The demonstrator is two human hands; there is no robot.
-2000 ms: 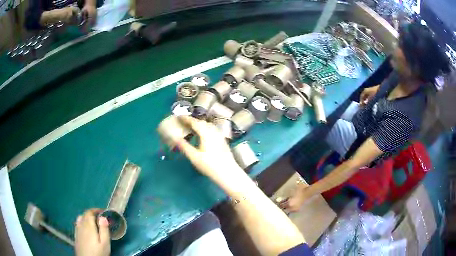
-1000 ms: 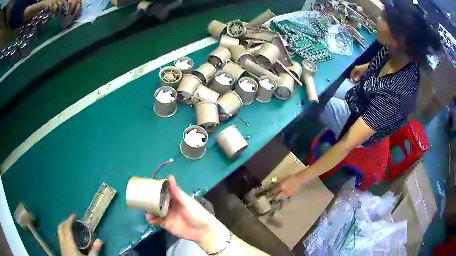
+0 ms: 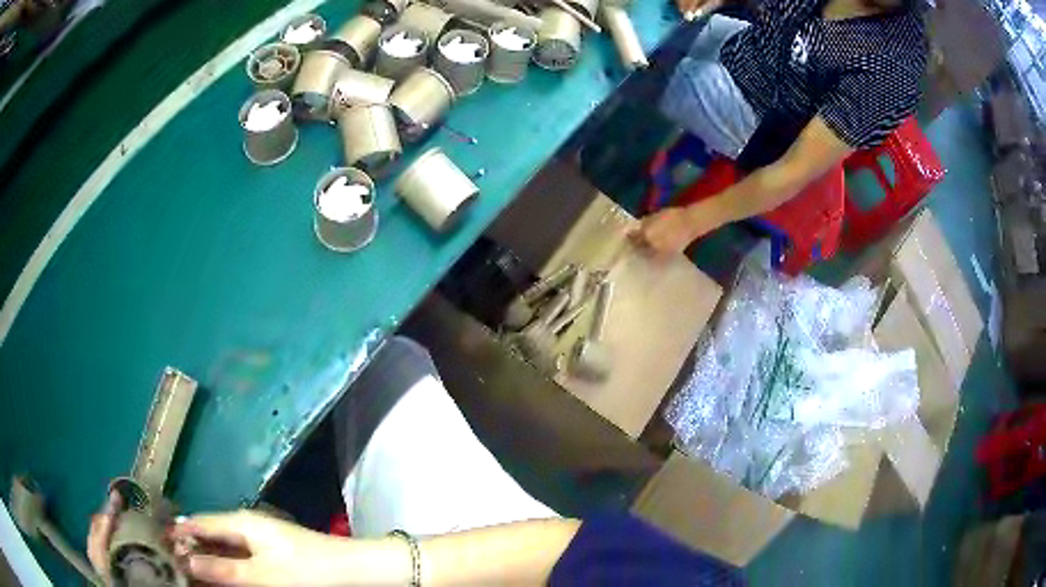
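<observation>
My left hand [image 3: 103,537], mostly cut off at the lower left, is curled around the round cup of a beige body shell [image 3: 165,430]. The shell's open trough points up and away over the green mat. My right hand [image 3: 235,548] grips a short beige fan module [image 3: 140,539] from the right, just below and against the cup's mouth. The module's near end shows a round spoked face. I cannot tell whether the module is inside the cup. A second beige handled piece [image 3: 52,527] lies at the far left.
Several beige cylinders [image 3: 436,190] stand and lie on the green bench [image 3: 247,298], some with white patches. Below the bench edge is an open carton [image 3: 654,333] with handle parts. Clear plastic bags [image 3: 803,378] lie beside it. A seated person's arm [image 3: 746,206] reaches to the carton.
My right hand has brought the fan module left and down to the shell in my left hand. The view has shifted down and right. The other person's hand has drawn back from the carton's parts.
</observation>
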